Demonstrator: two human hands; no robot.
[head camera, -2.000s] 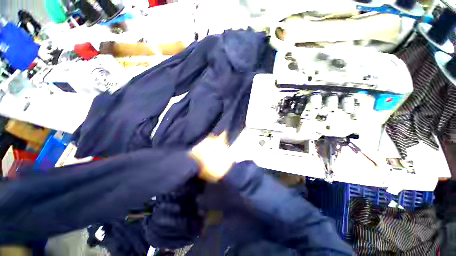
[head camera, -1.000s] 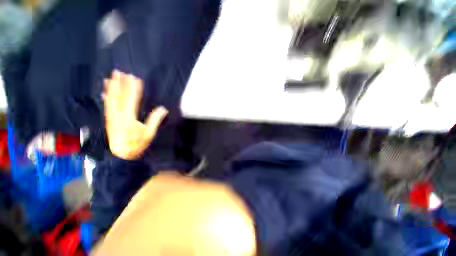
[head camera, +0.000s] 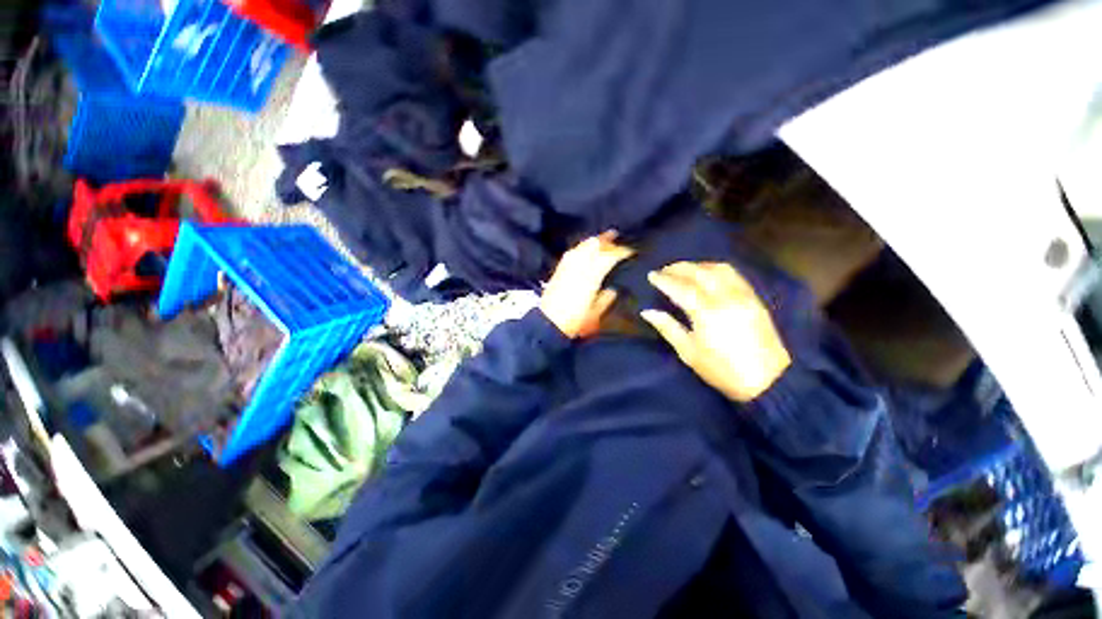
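Note:
Navy fabric (head camera: 628, 97) hangs over the left side of the white machine table, and a dark navy pile (head camera: 423, 133) lies below it. My left hand (head camera: 584, 288) is above my lap, its fingertips at the dark cloth; whether it pinches any is unclear. My right hand (head camera: 723, 329) is just right of it, palm down, thumb and fingers apart, with nothing visible in it. The hands do not touch each other.
The white table edge (head camera: 918, 181) curves down the right. A blue crate (head camera: 290, 290) stands at the left, with a red crate (head camera: 133, 236) beyond it and another blue crate (head camera: 206, 48) behind. Green cloth (head camera: 344, 429) lies left of my sleeve.
The view has swung down and left from the machine to my lap and the floor. My hands were crossed or touching in the first frame; now they are side by side over my lap.

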